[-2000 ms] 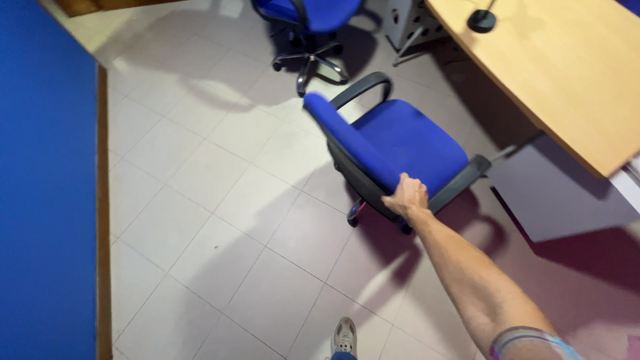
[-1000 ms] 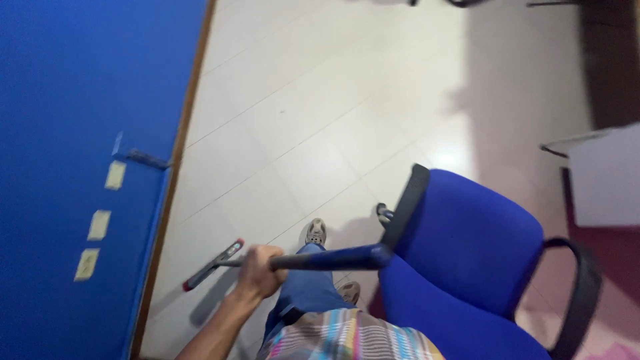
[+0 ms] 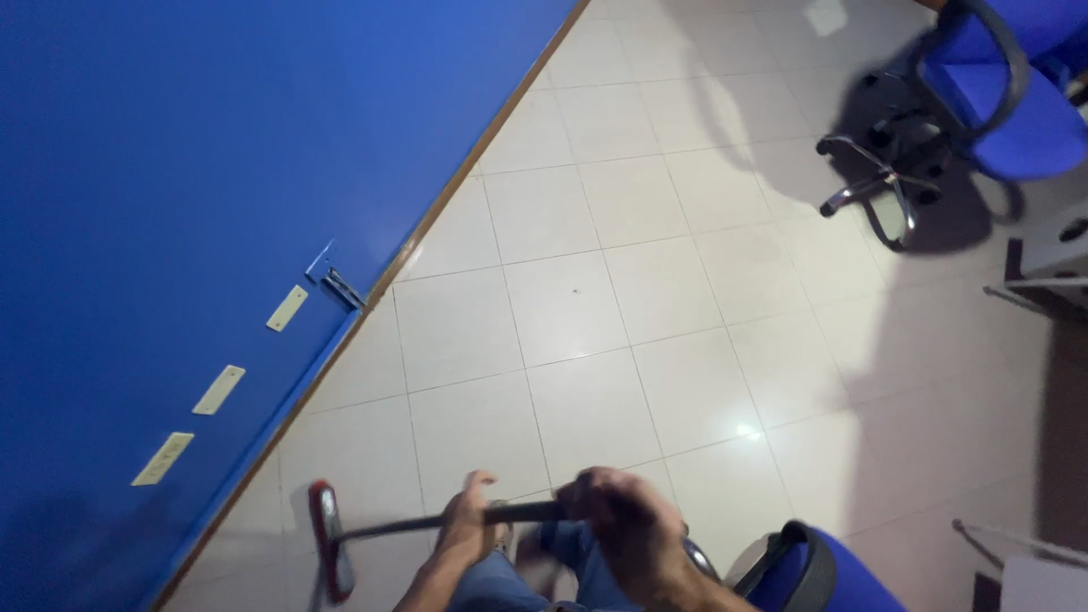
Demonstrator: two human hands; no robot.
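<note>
A long dark pole (image 3: 387, 527) runs across the bottom of the head view, with a red and grey bar-shaped head (image 3: 330, 541) at its left end, by the floor near the wall. My left hand (image 3: 467, 517) is at the pole's middle, its thumb raised and apart; whether its fingers close round the pole is not clear. My right hand (image 3: 625, 518), blurred, is closed round the pole's thicker end. My jeans and part of a shoe show below the hands.
A blue wall (image 3: 212, 170) with light cover plates (image 3: 219, 389) and a brown baseboard (image 3: 442, 200) runs along the left. One blue office chair (image 3: 829, 569) is close at lower right, another (image 3: 1020, 110) at upper right. Grey furniture (image 3: 1054, 255) stands at the right edge.
My right hand, on the chair's backrest two seconds ago, is now on the pole. One second ago a single hand on the pole was in view; now both hands are at it. The view has shifted.
</note>
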